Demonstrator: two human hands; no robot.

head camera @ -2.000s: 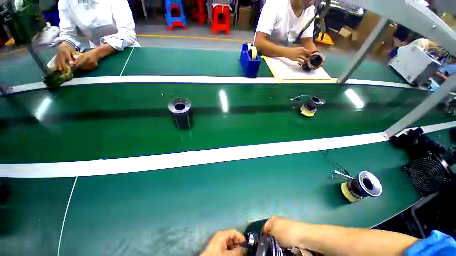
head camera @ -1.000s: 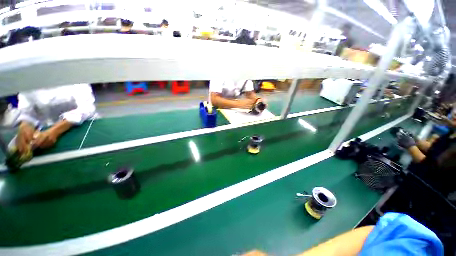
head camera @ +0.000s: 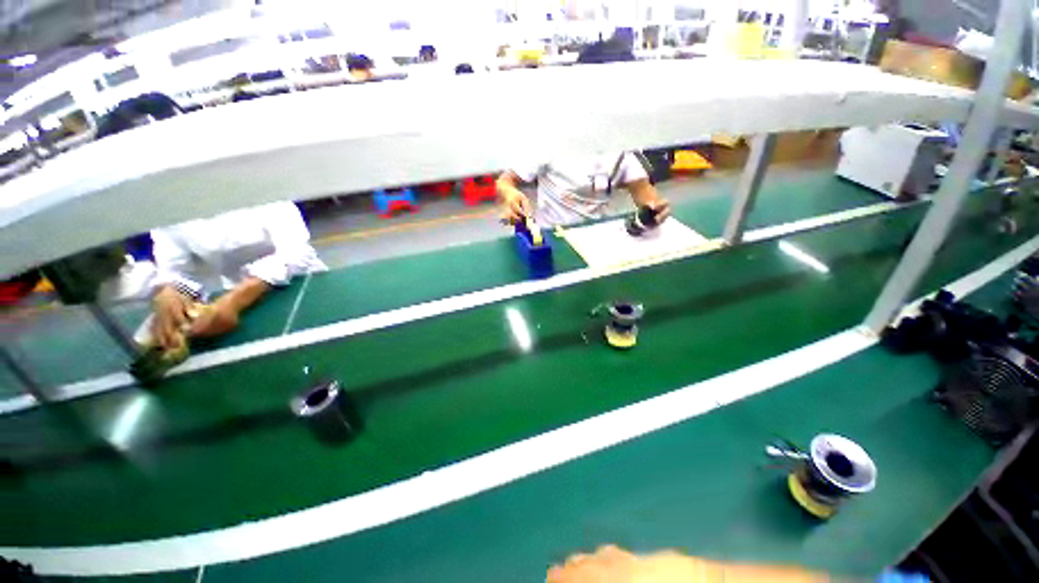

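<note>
My right hand [head camera: 610, 566] shows only in part at the bottom edge, blurred, with the forearm running right. Its fingers and anything in them are cut off. My left hand is out of the picture. A flanged metal unit [head camera: 835, 475] stands on the green bench to the right, silver rim up, yellow band below, with a pale lead sticking out to its left. A second flanged metal unit [head camera: 622, 325] stands on the conveyor. A black housing [head camera: 329, 411] with a pale ring stands on the conveyor at the left.
A white rail [head camera: 479, 465] separates bench and belt. The black parts pile [head camera: 940, 325] and a round black grille [head camera: 987, 393] lie at right. A white shelf [head camera: 501, 114] crosses above, with slanted posts. Two workers sit opposite, one reaching to the blue holder [head camera: 533, 253] beside a work sheet [head camera: 638, 245].
The view has tilted up and shifted, so the shelf shows. My left hand and the black and silver unit left the picture. The worker opposite now has one hand at the blue holder.
</note>
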